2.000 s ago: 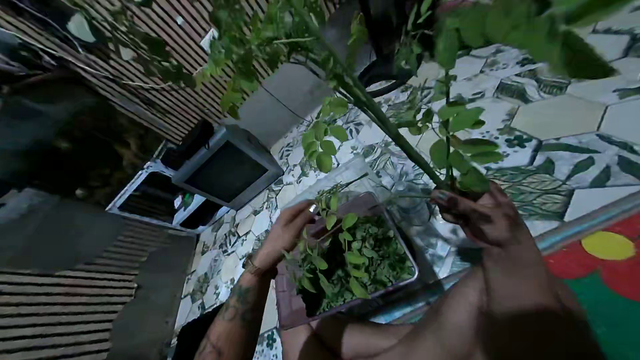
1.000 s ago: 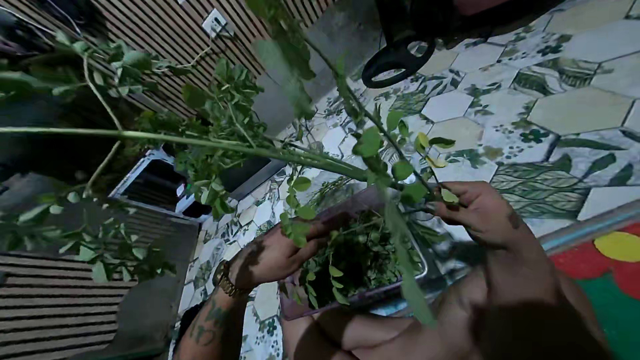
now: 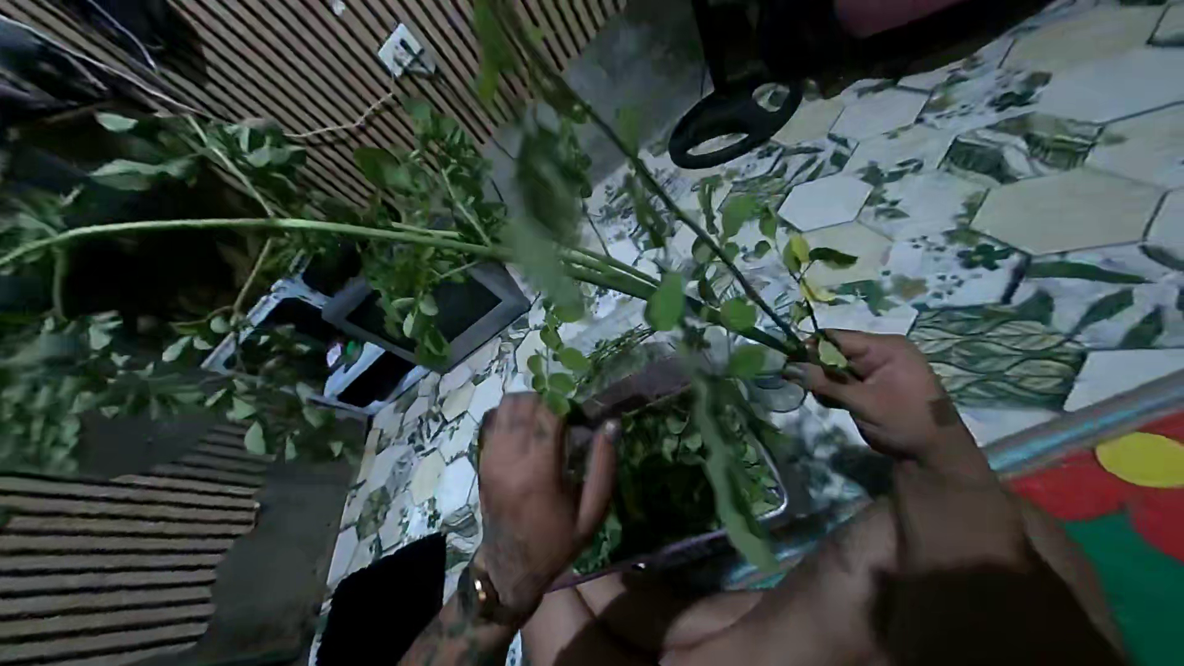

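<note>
My right hand (image 3: 879,388) is closed around the lower ends of several long green leafy stems (image 3: 592,268), which spread up and to the left. A small sprig with yellow leaves (image 3: 800,268) stands out by its fingers. My left hand (image 3: 536,472), with a watch on the wrist, is over the left side of a plastic container (image 3: 782,495). Its thumb is apart from the fingers; small leaves touch its fingertips, and whether it grips them I cannot tell. Loose green leaves (image 3: 684,444) lie in the container, partly hidden by a hanging blurred leaf.
The floor has patterned hexagonal tiles (image 3: 1064,203). A black looped object (image 3: 735,125) lies at the top. An old television (image 3: 462,305) is beyond the stems, near a slatted wall (image 3: 296,74) with a socket (image 3: 402,51). A colourful mat (image 3: 1147,518) is at the right.
The stems have swung from upright to pointing left. My left hand has drawn back from over the leaves to the container's left side since one second ago. The view has shifted.
</note>
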